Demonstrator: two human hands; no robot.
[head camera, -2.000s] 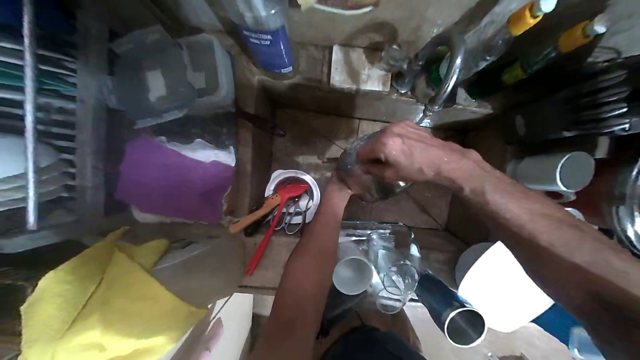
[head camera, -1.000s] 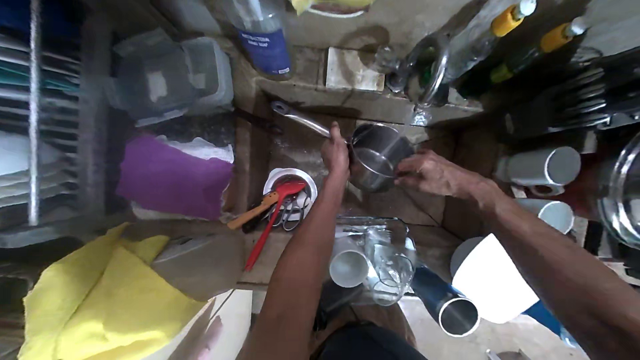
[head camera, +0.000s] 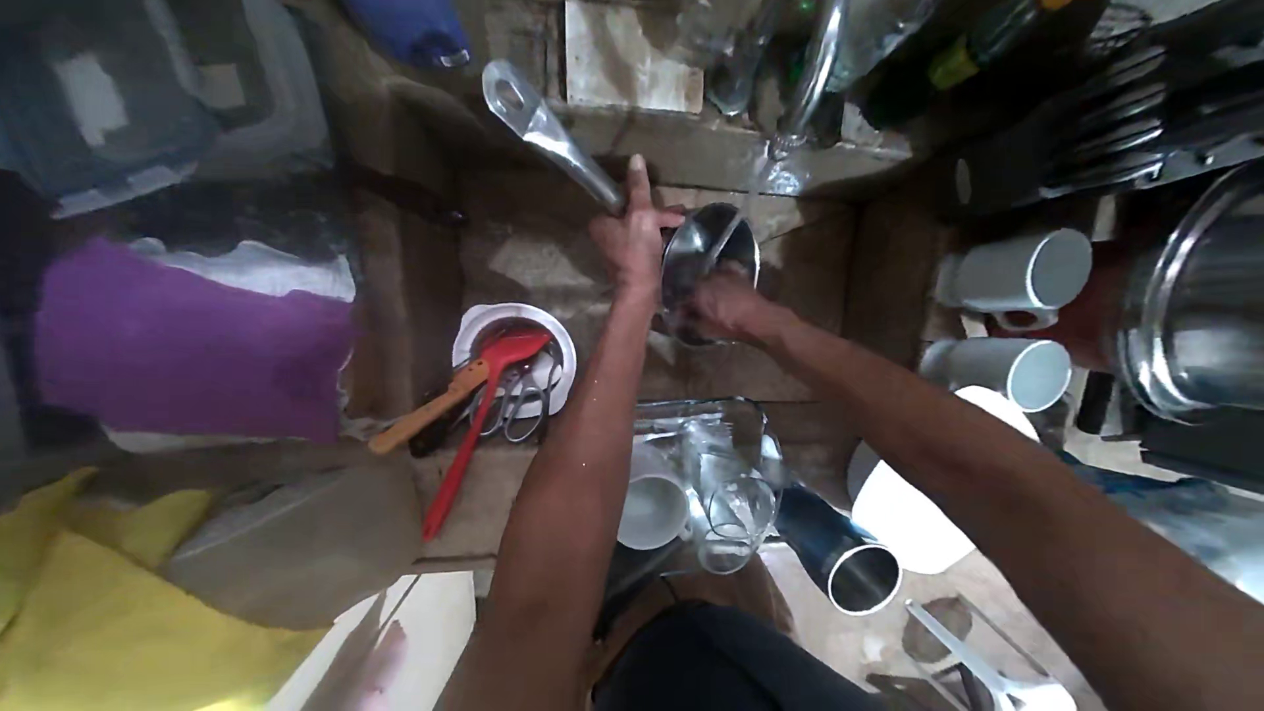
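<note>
A small metal saucepan (head camera: 706, 272) is tilted over the tiled sink (head camera: 513, 257), its mouth facing me. Its long metal handle, with a hole at the end, points up and left. My left hand (head camera: 637, 232) grips the pan where the handle meets the rim, index finger stretched out. Inside the pan is my right hand (head camera: 726, 301), blurred, its fingertips hidden; whether it holds anything cannot be told. Above and to the right, the faucet (head camera: 815, 84) ends over the sink's back ledge.
A white bowl (head camera: 471, 331) holds scissors, a red spatula (head camera: 464, 474) and a wooden-handled utensil (head camera: 434, 405). Glassware (head camera: 731, 504) and a dark tumbler (head camera: 839, 553) stand near my body. White mugs (head camera: 1017, 272) and a large pot (head camera: 1200, 296) are at right; a purple cloth (head camera: 197, 346) lies left.
The pan has come into a clearer tilt, handle still up and left. My right hand has moved from the pan's right rim to inside it. Two seconds ago the pan's handle was not visible.
</note>
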